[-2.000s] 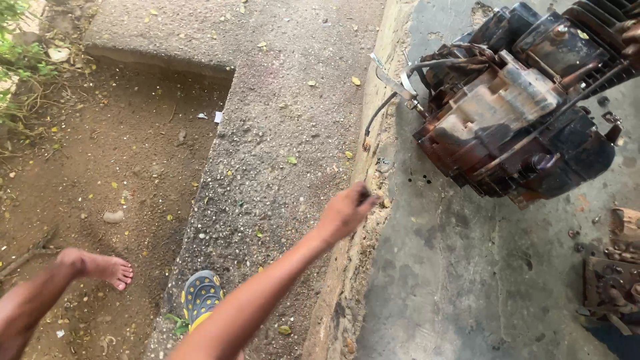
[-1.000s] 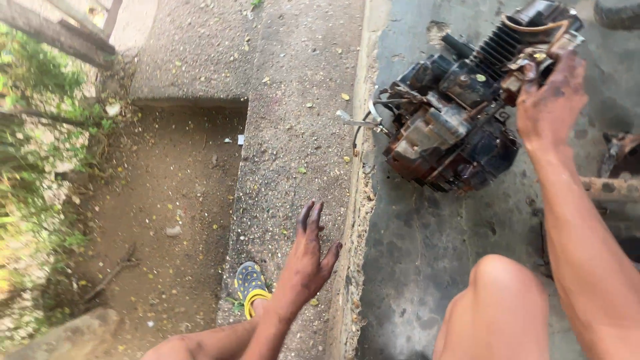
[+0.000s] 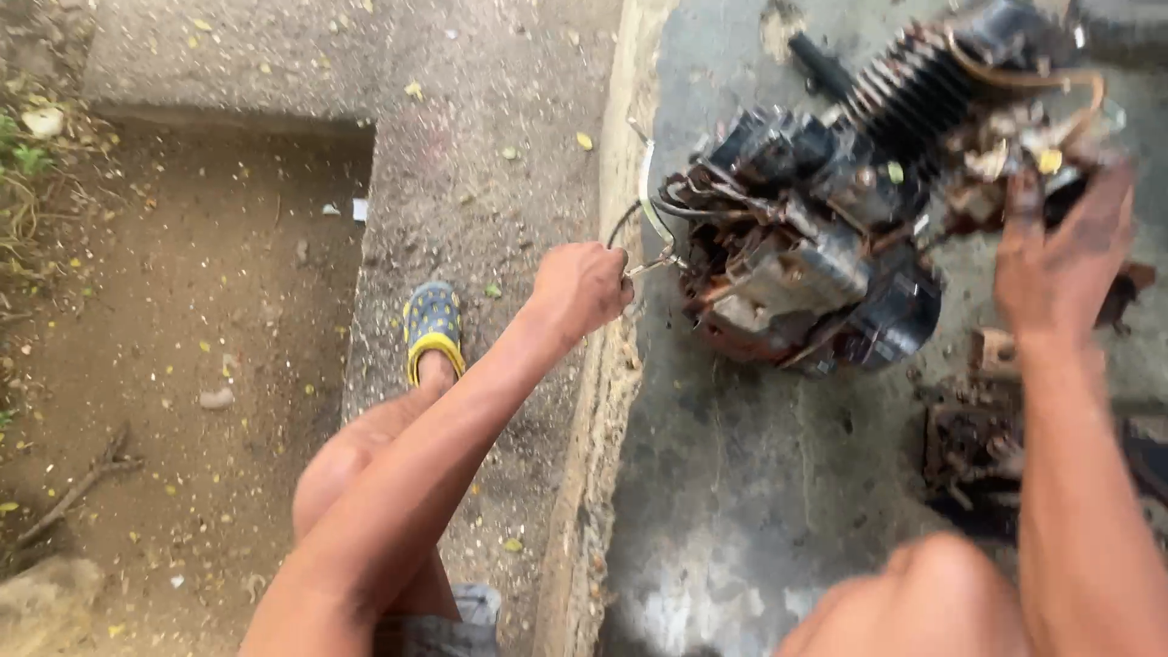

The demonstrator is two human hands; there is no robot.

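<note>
A greasy motorcycle engine (image 3: 785, 274) with a finned cylinder (image 3: 912, 91) lies on the grey concrete slab, right of centre. From its left side, wires and a light strip (image 3: 649, 182) reach over the slab's edge. My left hand (image 3: 584, 287) is closed on the end of a thin metal piece or wire (image 3: 650, 265) beside the engine; its exact shape is blurred. At the right, my right hand (image 3: 1063, 237) is on the dirty carburetor-like part (image 3: 990, 164) next to the cylinder, fingers spread and motion-blurred. A brown hose (image 3: 1031, 78) curves above it.
More rusty metal parts (image 3: 972, 438) lie on the slab at the lower right. The slab's broken edge (image 3: 607, 438) runs down the middle. Left of it are a rough concrete strip, my clog (image 3: 433, 324) and a lower dirt patch (image 3: 210, 274) with a forked stick (image 3: 82, 493).
My left hand was apart with spread fingers a second ago and is now closed at the wires by the engine. My right hand, not visible two seconds ago, remains at the engine's upper right side.
</note>
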